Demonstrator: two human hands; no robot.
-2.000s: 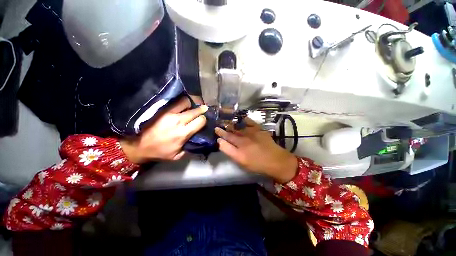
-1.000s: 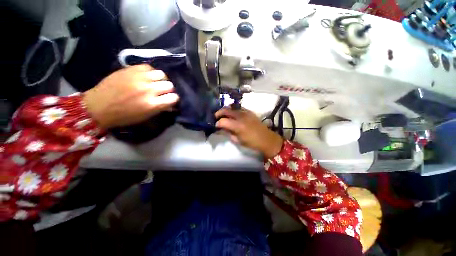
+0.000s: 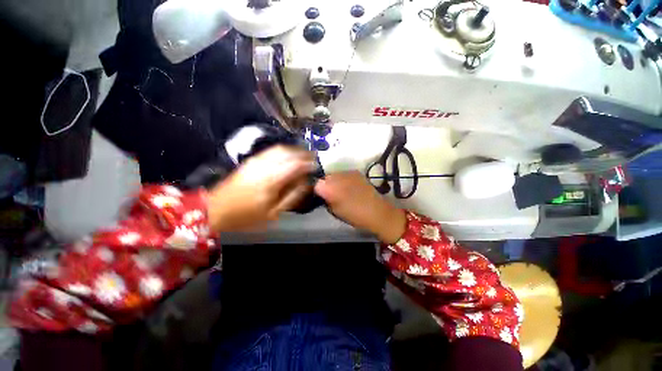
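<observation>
A dark garment (image 3: 170, 109) with thin pale thread lines lies left of the needle on the white sewing machine (image 3: 435, 90) lettered "SunSir". My left hand (image 3: 268, 185), blurred, holds a bunched part of the garment in front of the needle. My right hand (image 3: 356, 203) grips the same bunch from the right. The presser foot and needle (image 3: 318, 135) are just beyond my hands, and the cloth's contact with them is hard to tell. A white patch (image 3: 245, 143) shows on the cloth beside my left hand.
Black-handled shears (image 3: 394, 172) lie on the bed, with a white rounded object (image 3: 485, 180) to their right. A dark box with a green panel (image 3: 570, 197) is farther right. A white cord loop (image 3: 65, 101) lies far left. A pale dome (image 3: 190, 27) stands upper left. A yellow disc (image 3: 533, 311) is below the table.
My left hand has moved right to meet my right hand at the cloth. The bunched part is now nearer the table's front, and the camera view has shifted.
</observation>
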